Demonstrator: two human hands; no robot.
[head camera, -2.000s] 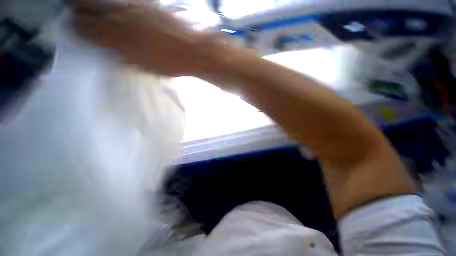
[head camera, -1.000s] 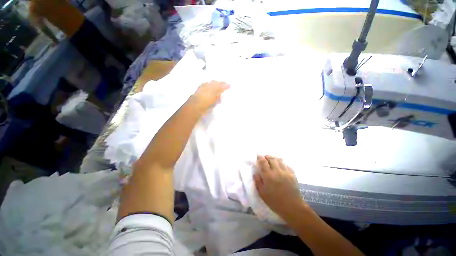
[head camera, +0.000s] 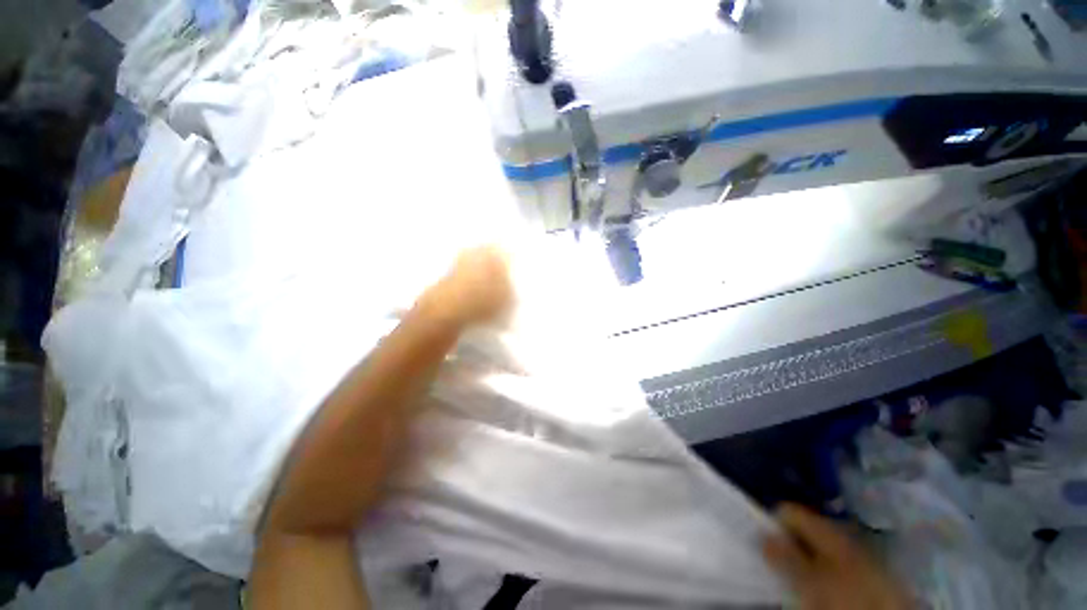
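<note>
A large white garment panel (head camera: 560, 477) spreads from the machine table down towards my lap. My left hand (head camera: 477, 286) is on the cloth just left of the needle area, partly washed out by glare; its fingers cannot be made out. My right hand (head camera: 828, 560) is at the lower right, blurred and cut off by the bottom edge, and grips the panel's lower right corner. The panel's edge is stretched between the two hands. The white sewing machine head (head camera: 763, 143) with a blue stripe stands beyond, its presser foot area in bright glare.
White cloth pieces (head camera: 131, 358) lie at the left of the table. The ruler-marked front edge (head camera: 775, 375) has a yellow sticker (head camera: 967, 334). Green and dark small items (head camera: 968, 256) lie at the right. A crumpled white heap (head camera: 942, 506) sits at the lower right.
The view has turned right, towards the machine. My right hand has moved down and right, drawing the panel's corner out. My left hand is now close to the needle area.
</note>
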